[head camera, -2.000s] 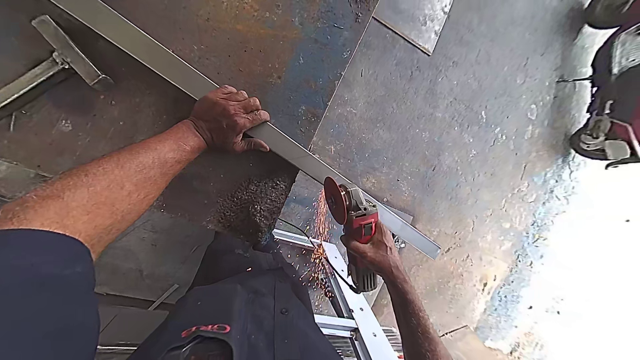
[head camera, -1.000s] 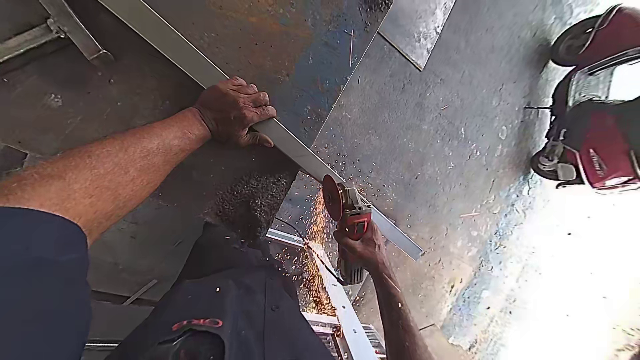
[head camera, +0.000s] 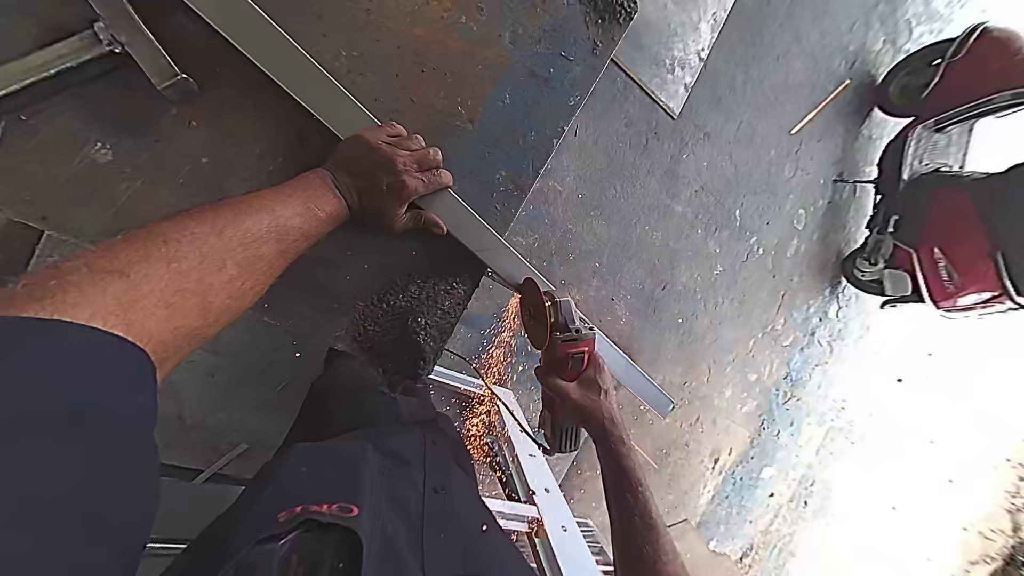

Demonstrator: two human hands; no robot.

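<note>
My left hand (head camera: pixel 390 178) grips a long rectangular metal bar (head camera: pixel 480 232) from above, with the thumb over its near side. The bar runs diagonally across a dark metal work surface (head camera: pixel 320 272), and its lower right end sticks out past the surface's edge. My right hand (head camera: pixel 582 390) is closed around the body of a red and grey angle grinder (head camera: pixel 571 356). The grinder's disc (head camera: pixel 534 314) touches the bar at its near edge, and a stream of orange sparks (head camera: pixel 488 400) flies down from there toward my body.
White metal frame rails (head camera: pixel 528 456) stand below the grinder, beside its dark cord (head camera: pixel 512 412). A T-shaped metal piece (head camera: pixel 140 48) lies at the upper left. A flat sheet (head camera: pixel 676 40) lies on the floor at the top. A red scooter (head camera: pixel 952 232) stands at the right.
Sparks have continued in all the frames, with the grinder's disc staying at the bar. My left hand keeps its hold on the bar. The view has shifted, showing more of the scooter than at first.
</note>
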